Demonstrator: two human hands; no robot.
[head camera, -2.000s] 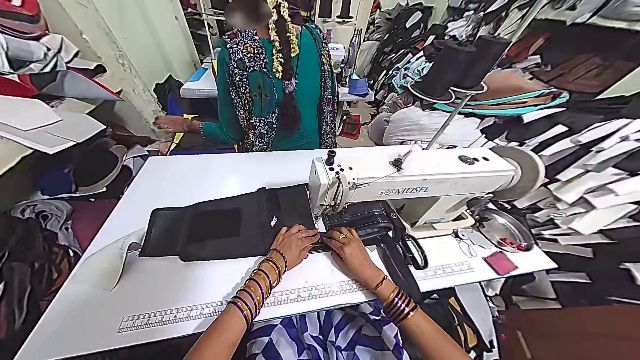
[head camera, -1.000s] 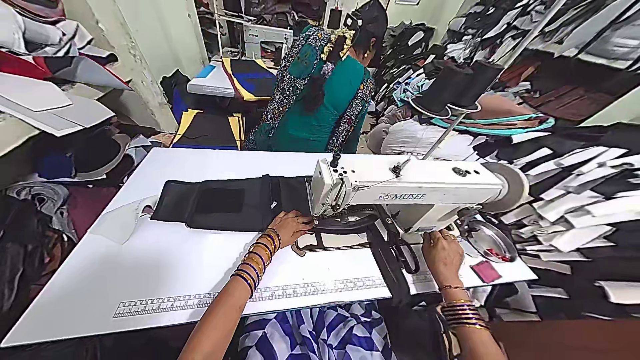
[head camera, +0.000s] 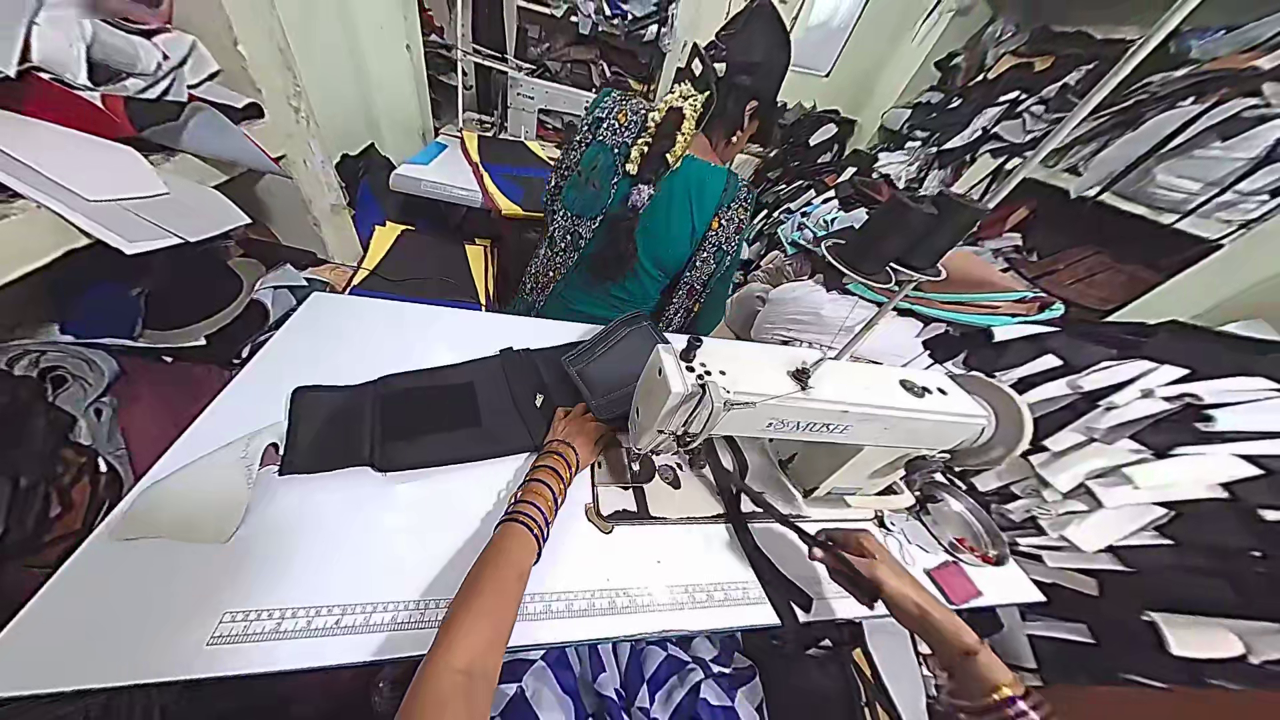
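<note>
A long black fabric piece (head camera: 430, 412) lies left of the white sewing machine (head camera: 820, 410), a small white tag on it. Its stitched, padded end (head camera: 612, 365) is folded up against the machine head. My left hand (head camera: 577, 432), with bangles on the wrist, grips the piece's near edge beside the needle area; the fingertips are partly hidden. My right hand (head camera: 855, 565) is closed on a long thin black thing, in front of the machine's base; whether it is a strap or scissors I cannot tell. Black straps (head camera: 745, 525) hang from the machine bed over the table's front edge.
A printed ruler scale (head camera: 420, 612) runs along the front of the white table (head camera: 370, 540). A metal bowl (head camera: 960, 520) and a maroon swatch (head camera: 953, 582) are at the right, a pale paper pattern (head camera: 195, 490) at the left. A person (head camera: 650, 220) is behind the table.
The padded end has come out from under the machine head and is now folded up at its left. My right hand has moved from the machine's base towards the front edge and taken hold of the black thing.
</note>
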